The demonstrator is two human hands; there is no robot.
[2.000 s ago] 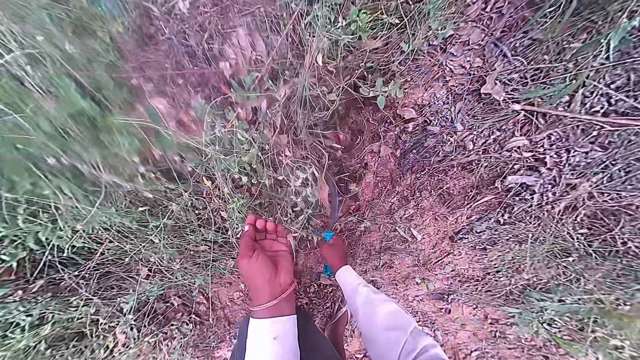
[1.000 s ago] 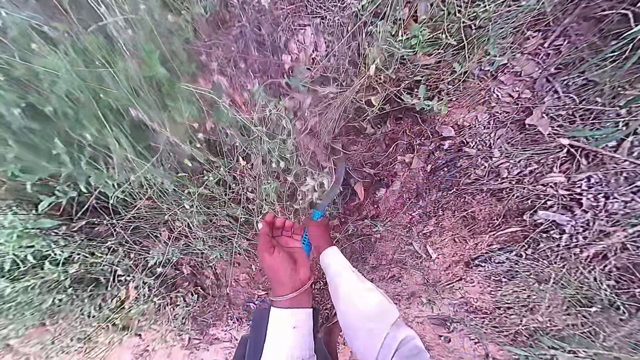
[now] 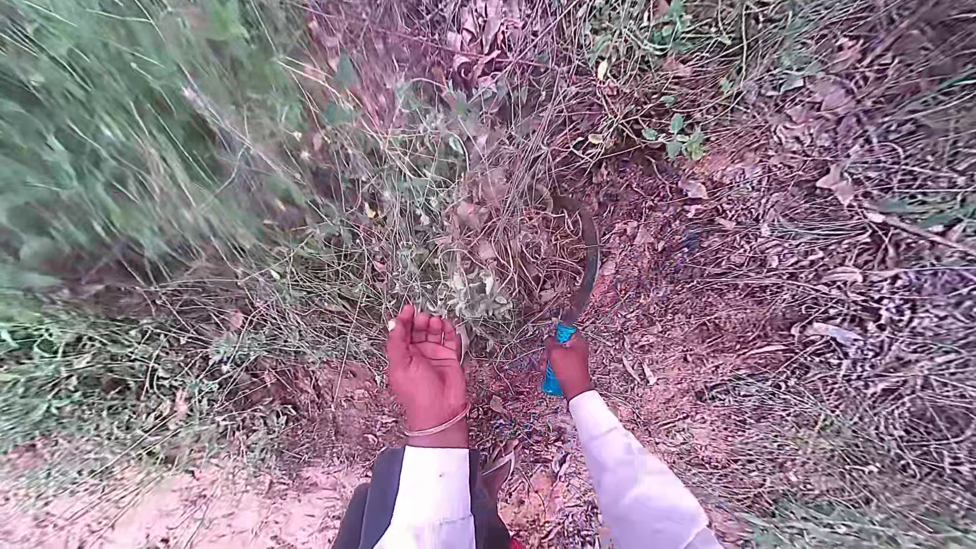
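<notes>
My right hand (image 3: pixel 569 362) is closed around the blue handle (image 3: pixel 550 381) of a sickle. The curved metal blade (image 3: pixel 590 255) reaches up from the handle and bends left at its tip, along the right side of a tangle of dry grass and weeds (image 3: pixel 503 244). My left hand (image 3: pixel 427 366), with a thin band at the wrist, is palm up with curled fingers just below the pale leaves (image 3: pixel 480 293) at the bottom of that tangle. Nothing is plainly held in it.
Tall green grass (image 3: pixel 137 137) stands at the upper left. Dry leaf litter and twigs (image 3: pixel 839 335) cover the ground at the right, where a thin stick (image 3: pixel 915 231) lies. Bare pinkish soil (image 3: pixel 191 507) shows at the lower left. My shoe (image 3: pixel 499 467) is between my forearms.
The sickle in my right hand has moved right, away from my left hand; one second ago the two hands were close together. Its blade now lies along the right side of the tangle.
</notes>
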